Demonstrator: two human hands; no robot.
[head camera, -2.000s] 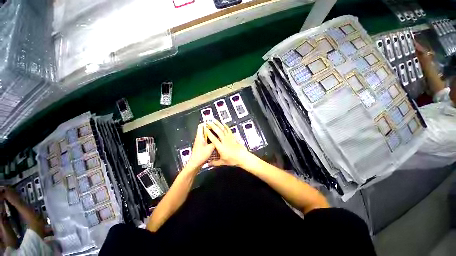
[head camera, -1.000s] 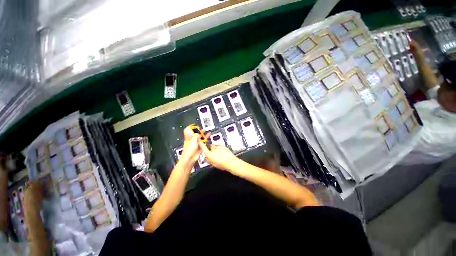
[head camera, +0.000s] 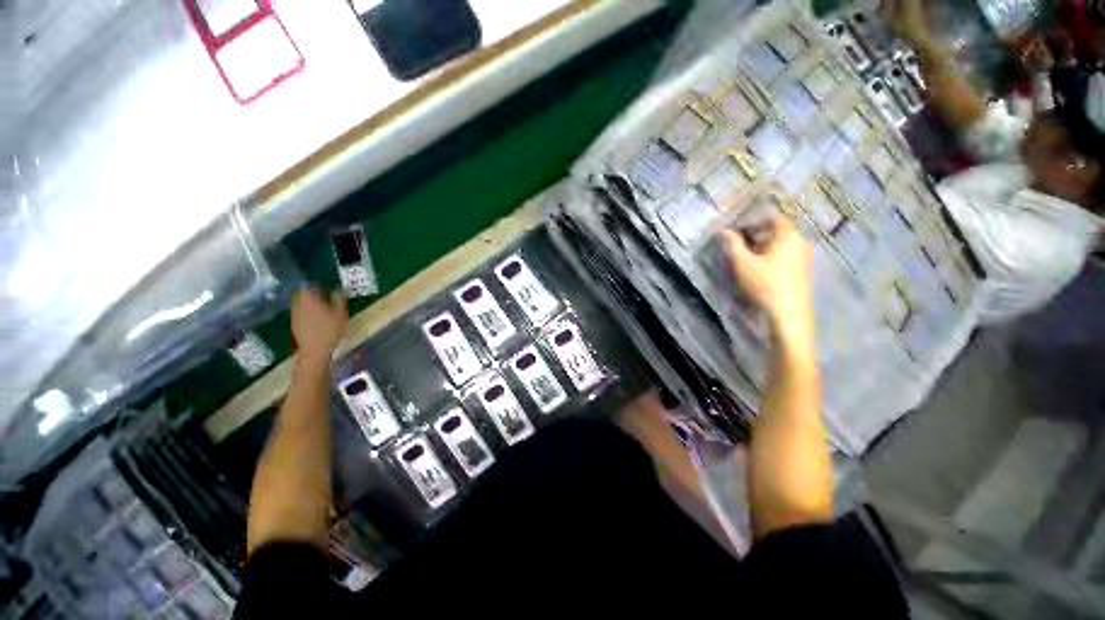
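Note:
My left hand (head camera: 319, 322) is over the near edge of the green belt, its fingertips beside or touching the lower end of a phone unit (head camera: 354, 259). Whether it grips the unit is unclear. My right hand (head camera: 771, 257) is over the parts tray with foam liner (head camera: 848, 375) at right, fingers bent together among the gold-framed front covers (head camera: 832, 204). Blur hides whether it holds one. Between my arms lies the clear blister tray (head camera: 410, 412) with several white phone housings (head camera: 488, 317) in two rows.
Another phone unit (head camera: 250, 352) lies on the belt (head camera: 485, 158). A red frame (head camera: 261, 61) and a black smartphone (head camera: 418, 30) lie on the white shelf (head camera: 133, 133). Another parts tray (head camera: 109, 533) is at lower left. A coworker in white (head camera: 1000, 230) is at upper right.
My hands were together over the blister tray and are now apart, left at the belt and right over the parts tray. The blister tray's upper-left pocket now shows a housing. The view has shifted.

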